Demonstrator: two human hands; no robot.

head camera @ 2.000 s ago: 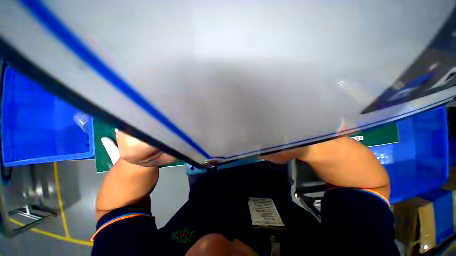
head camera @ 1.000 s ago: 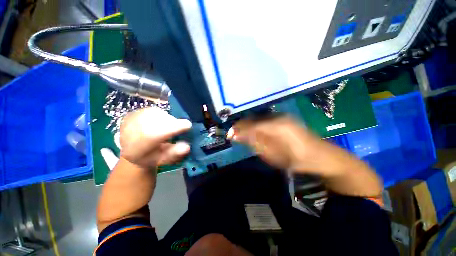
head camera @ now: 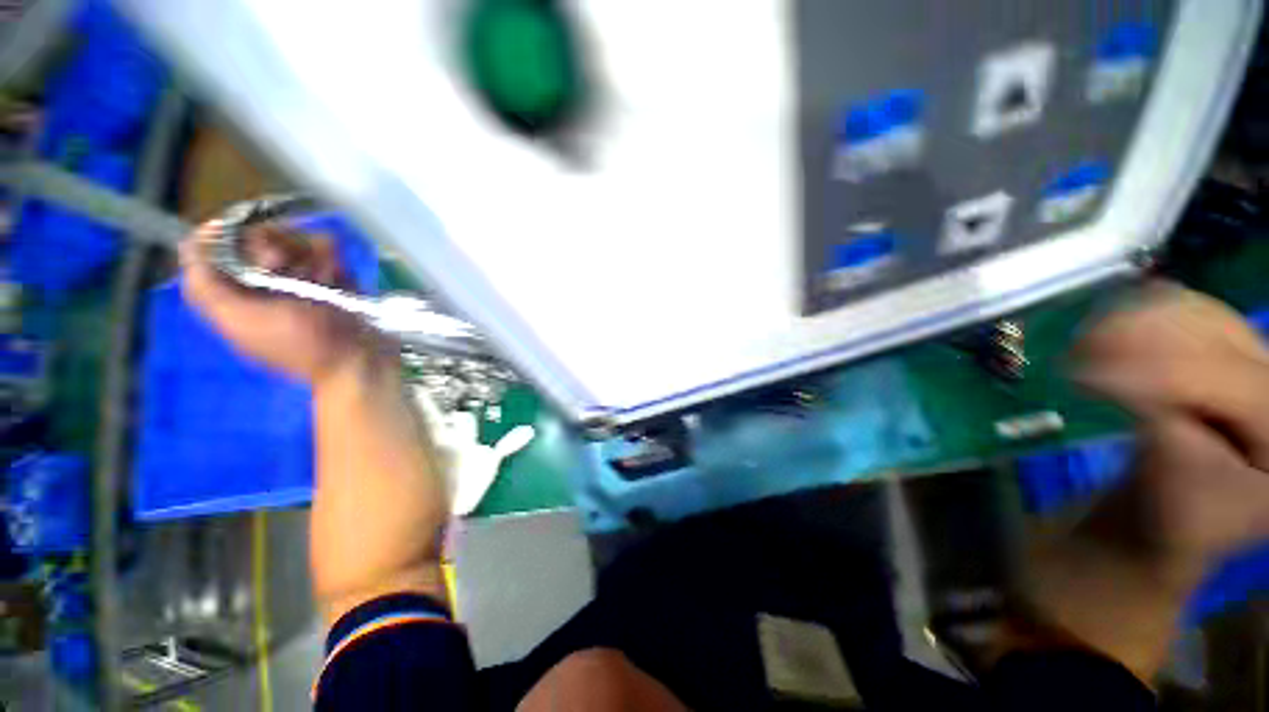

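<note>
The white press panel fills the upper middle, its lower left corner above the light blue base plate. My left hand is raised at the left, fingers curled, overlapping the bend of the gooseneck lamp; whether it grips the neck or holds anything is unclear. My right hand is strongly blurred at the far right, beyond the mat; its fingertips and any held item cannot be made out. Leads with silvery ends lie left of the press. Dark leads lie on the mat at right.
A white glove lies by the left pile. Blue bins stand at left and right. The grey keypad and green button are on the panel. A yellow line marks the floor.
Both hands have left the base plate area beneath the press corner: my left hand outward and up to the lamp neck, my right hand far out to the right. The camera view has shifted.
</note>
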